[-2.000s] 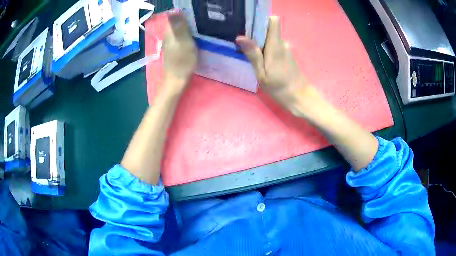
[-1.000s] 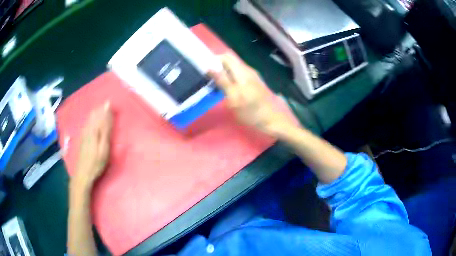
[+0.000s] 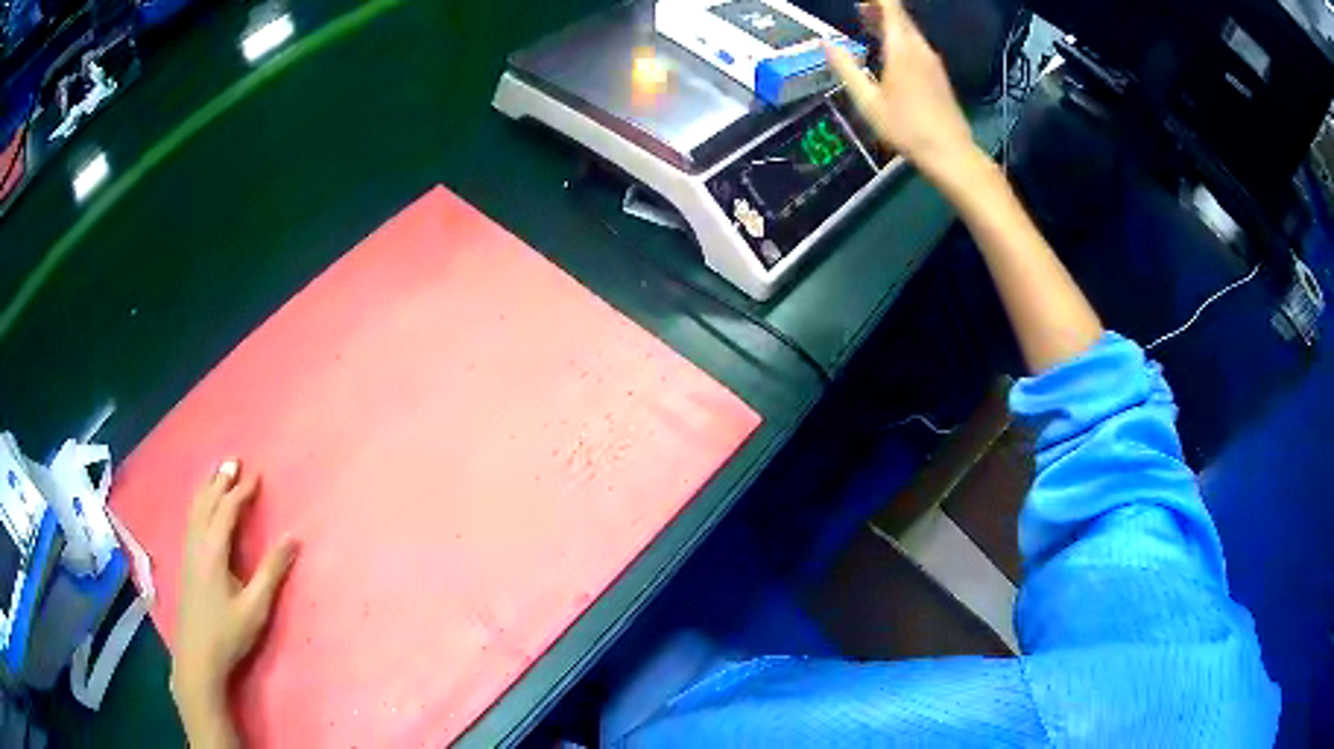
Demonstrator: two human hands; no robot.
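A white retail box with a blue lower edge (image 3: pixel 761 41) lies flat on the silver pan of the digital scale (image 3: pixel 637 95). The scale shows green digits. My right hand (image 3: pixel 910 91) is at the box's right end with fingers apart; whether a fingertip touches the box I cannot tell. My left hand (image 3: pixel 234 593) rests empty on the left part of the pink-red mat (image 3: pixel 439 439), fingers spread.
Blue-edged boxes (image 3: pixel 66 578) with loose white strips (image 3: pixel 110 644) stand at the far left beside the mat. An open brown carton (image 3: pixel 944 549) is below the bench at right. A dark cord runs between mat and scale.
The box has moved from above the mat to the scale pan, and my right hand has moved with it and opened. The view has swung right. My left hand stays on the mat.
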